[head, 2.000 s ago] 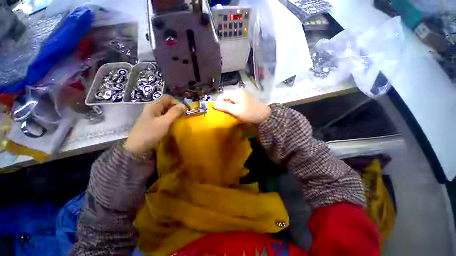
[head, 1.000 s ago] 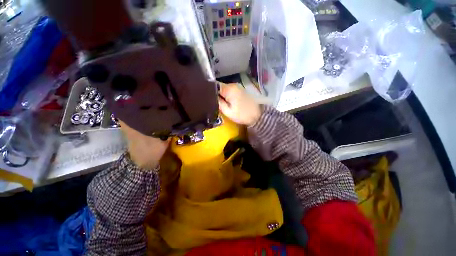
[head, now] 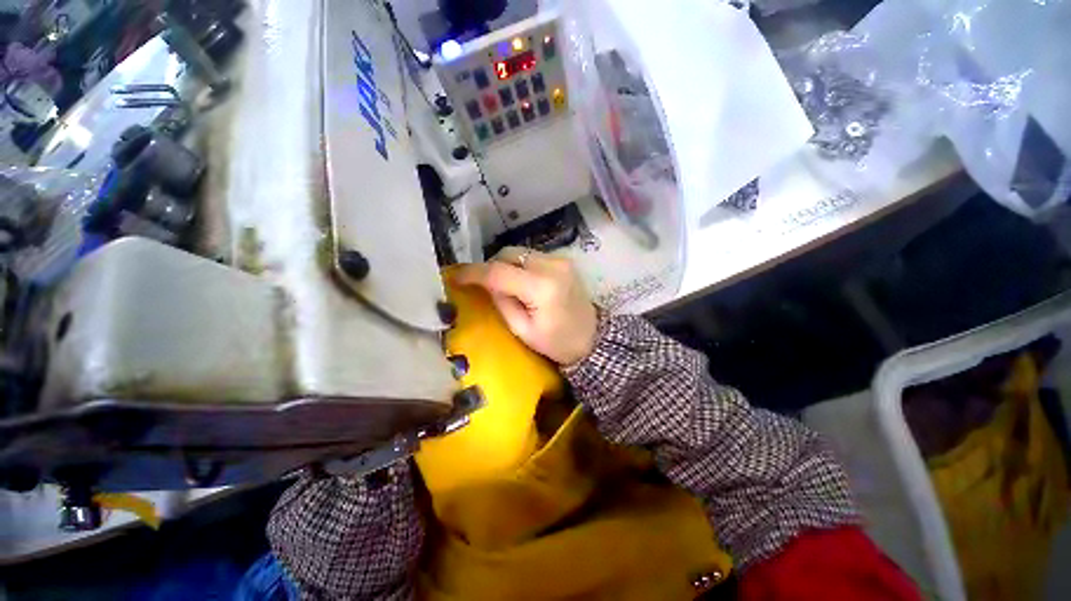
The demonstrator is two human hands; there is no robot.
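The mustard-yellow garment (head: 517, 470) lies under the machine head and hangs down over the lap. A silver button (head: 707, 579) shows near its lower right edge. The pale button-sewing machine head (head: 264, 294) with blue lettering fills the left and covers the sewing point. My right hand (head: 540, 308) lies on the cloth at its upper right edge, just right of the head, fingers pressed on it. My left hand is hidden behind the head; only its checked sleeve (head: 352, 534) shows below.
The control panel (head: 517, 94) with red digits stands behind the machine. Right of it are a clear plastic bag (head: 640, 153), white paper (head: 734, 100) and crumpled plastic (head: 998, 94). A white bin (head: 898, 393) at right holds yellow pieces.
The view has swung so the machine head now shows from its side and hides my left hand and the button tray. My right hand stays on the cloth. More of the bin shows.
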